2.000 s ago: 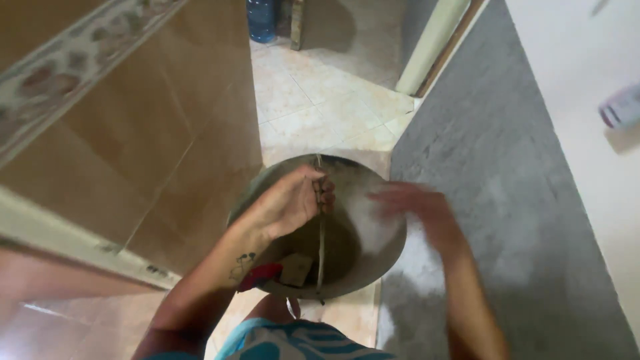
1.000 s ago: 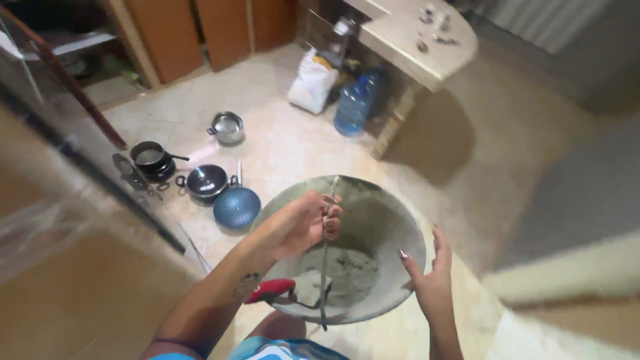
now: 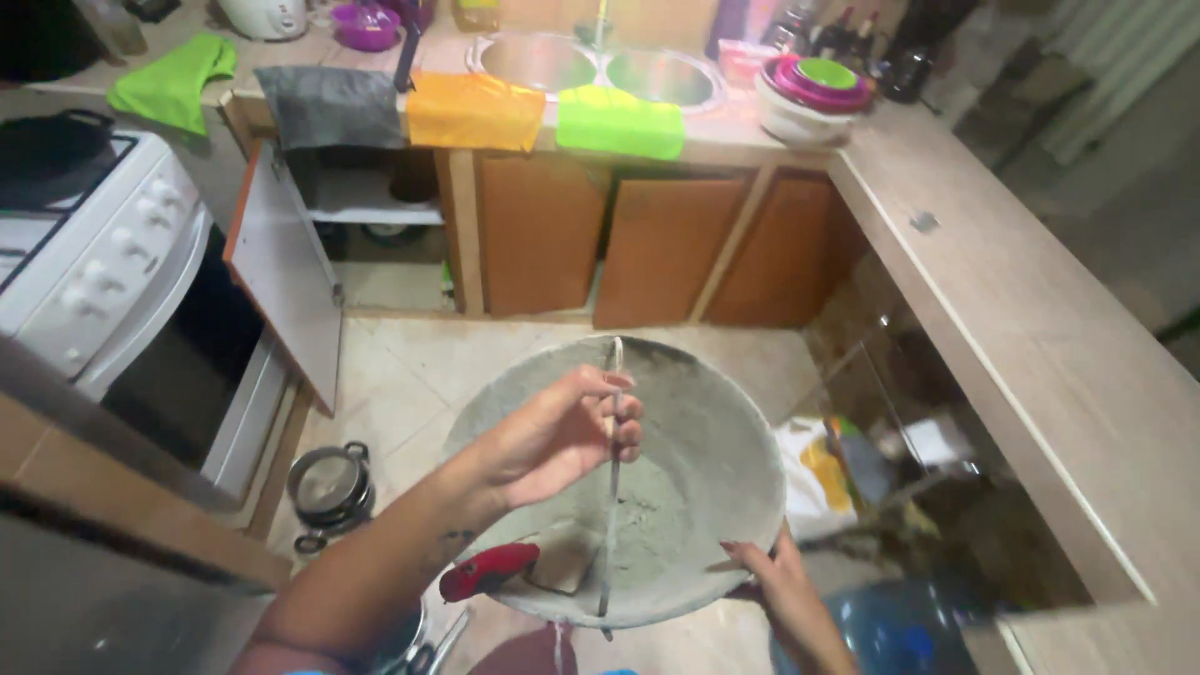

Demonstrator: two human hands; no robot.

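Observation:
My left hand [image 3: 581, 431] is closed around the thin handle [image 3: 613, 506] that spans a wide grey bucket [image 3: 731, 441]. At the bucket's lower right, my right hand [image 3: 778, 581] holds the rim, thumb over the inside and the other fingers mostly hidden outside. Grey mortar-like material [image 3: 647, 506] lies at the bottom. A trowel with a red handle [image 3: 489, 570] rests at the lower left of the bucket, its blade inside and its handle over the rim, beside my left forearm.
A white stove [image 3: 122, 253] and an open cabinet door [image 3: 286, 281] stand at left. Stacked pots [image 3: 330, 487] sit on the floor. Ahead is a counter with a double sink [image 3: 544, 64]; another counter [image 3: 1031, 309] runs along the right. A blue water jug [image 3: 891, 628] and a white bag [image 3: 811, 478] are beneath it.
The view has moved from a passage into the kitchen. My right hand, apart from the bucket earlier, is now on its rim. My left hand still holds the handle.

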